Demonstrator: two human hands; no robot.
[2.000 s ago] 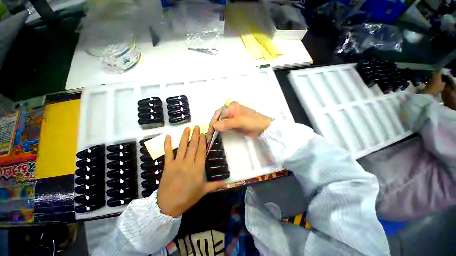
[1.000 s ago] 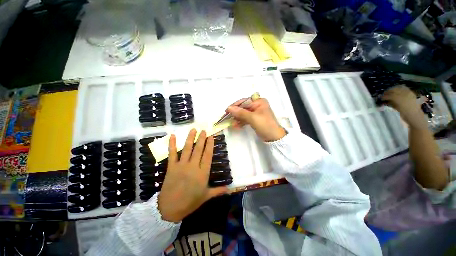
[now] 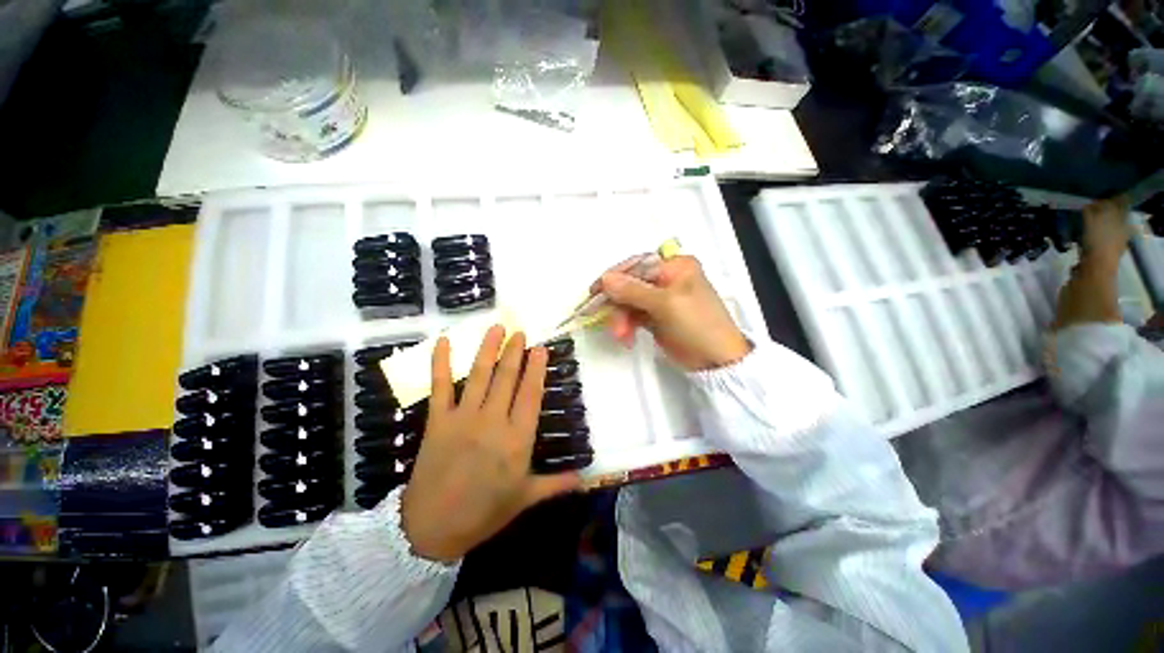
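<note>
My left hand [image 3: 475, 440] lies flat, fingers forward, over a pale yellow strip [image 3: 411, 373] and presses it onto the stacked black parts. The strip's left end shows beside my fingers. My right hand [image 3: 679, 310] holds metal tweezers [image 3: 608, 296], their tips pointing down-left near the strip's right end. Whether the tips grip anything is too small to tell. Glossy black parts [image 3: 300, 440] with white marks stand in columns in the front row of a white tray [image 3: 243, 211]. Two shorter stacks [image 3: 387, 274] stand in the back row.
A clear round tub [image 3: 310, 117], a clear bag [image 3: 546, 77] and yellow strips [image 3: 687, 115] lie behind the tray. A yellow sheet [image 3: 128, 334] is at the left. A second white tray [image 3: 881, 274] with black parts is at the right, beside another person's arm [image 3: 1093, 274].
My right hand and tweezers first moved up and right from beside my left fingers, then shifted slightly. My left hand stays on the strip. The neighbour's arm has moved.
</note>
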